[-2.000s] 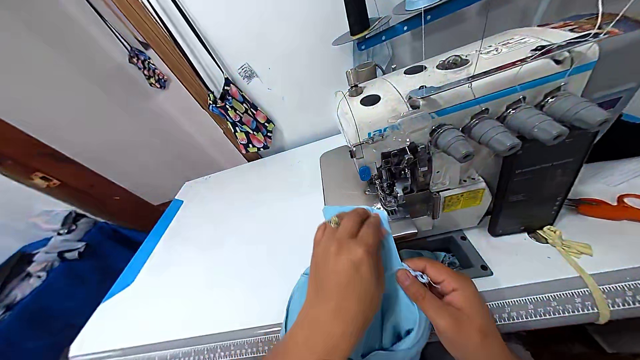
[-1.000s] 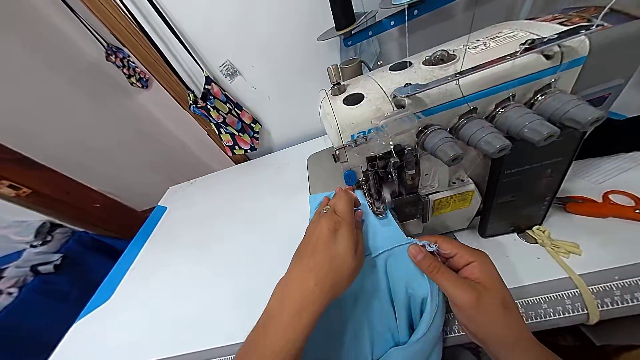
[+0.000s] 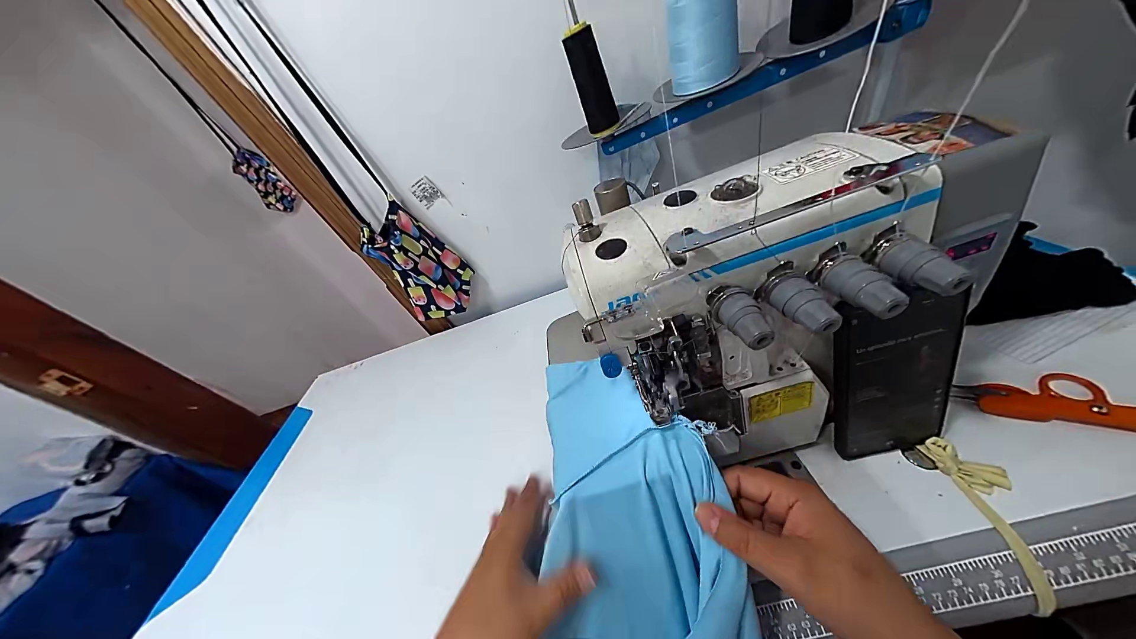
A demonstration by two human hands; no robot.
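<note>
Light blue knit fabric (image 3: 635, 524) with a stitched seam across it runs up under the presser foot of a white serger sewing machine (image 3: 754, 231). Its upper edge lies flat left of the needle area (image 3: 661, 377). On the right edge of the fabric, my right hand (image 3: 785, 532) pinches it between thumb and fingers, just below the machine's front. My left hand (image 3: 524, 572) is at the fabric's left edge, blurred, its thumb and fingers apart; its thumb overlaps the cloth and no grip on it shows.
Orange-handled thread snips (image 3: 1056, 404) and a black phone-like device (image 3: 901, 377) are on the right. A yellowish tied strip (image 3: 998, 524) hangs over the ruler tape (image 3: 1087, 559) at the table edge. Thread cones (image 3: 701, 44) stand behind. Patterned cloth pouches (image 3: 426, 262) hang by the wall.
My left hand has come off the fabric near the presser foot and moved down toward me. My right hand still holds the right edge, lower from the foot. The view has shifted.
</note>
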